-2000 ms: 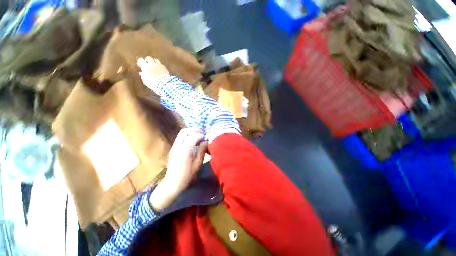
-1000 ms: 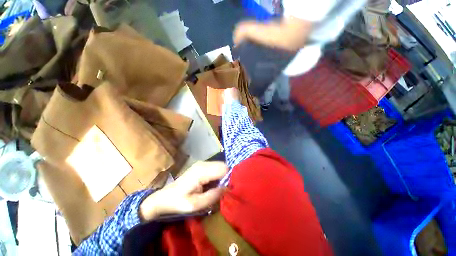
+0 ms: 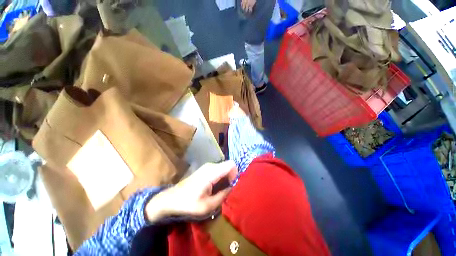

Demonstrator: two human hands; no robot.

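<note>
My left hand [image 3: 197, 192] is low in the centre with fingers curled, against my other arm's sleeve; whether it grips cloth cannot be told. My right hand [image 3: 234, 109] reaches forward, mostly hidden by its cuff, at the right edge of an orange panel [image 3: 220, 109]. The panel lies on a stack of brown bag parts [image 3: 250, 102]; whether my fingers hold it cannot be told. Nearer left lies a large brown bag body [image 3: 120, 122] with a glare-white panel [image 3: 100, 170]. Another brown piece [image 3: 135, 65] with a tiny shiny spot lies behind it.
A red crate [image 3: 320, 95] heaped with brown pieces [image 3: 355, 55] stands right, with blue bins [image 3: 410, 165] below it. A person's leg [image 3: 255, 60] is beyond the stack. A round white fan [image 3: 15, 175] is far left. A pale sheet [image 3: 192, 125] lies beside the bag body.
My right hand has moved from the rear brown piece to the orange panel's edge. My left hand has shifted right and down. A person who passed by the crate now stands farther back.
</note>
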